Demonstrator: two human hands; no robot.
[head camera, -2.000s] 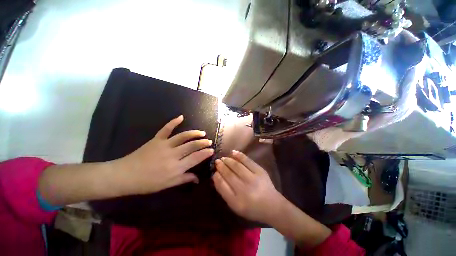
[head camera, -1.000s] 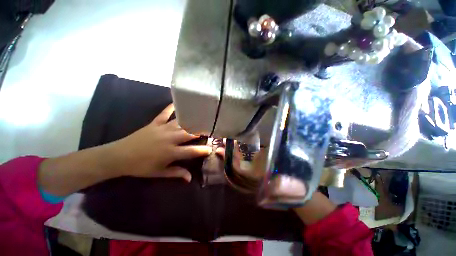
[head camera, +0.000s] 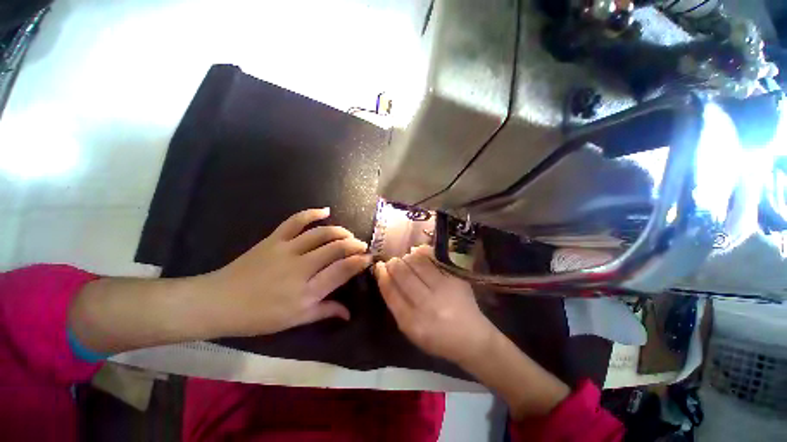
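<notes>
A dark garment panel (head camera: 267, 164) lies flat on the table, its right part running under the sewing machine head (head camera: 470, 95). A lighter mauve-grey cloth piece (head camera: 404, 235) lies on it below the lit needle area. My left hand (head camera: 298, 276) lies flat on the panel, fingers spread, fingertips at the seam left of the needle area. My right hand (head camera: 431, 306) has its fingertips together on the cloth at the seam, close to my left fingertips; whether it pinches the cloth is hard to tell. A shiny chrome-edged guard (head camera: 595, 280) stands at the right of the needle area.
The white machine table (head camera: 103, 138) extends left and behind. Pearl-like beads (head camera: 733, 60) sit on the machine. A pale perforated basket (head camera: 751, 367) stands at the lower right. Fine marks (head camera: 259, 367) run along the near table edge. Red-clad lap (head camera: 319, 419) shows below.
The view has shifted, so the machine head no longer covers the needle area and my right hand. The panel sits farther from me than two seconds ago. Both hands stay at the seam.
</notes>
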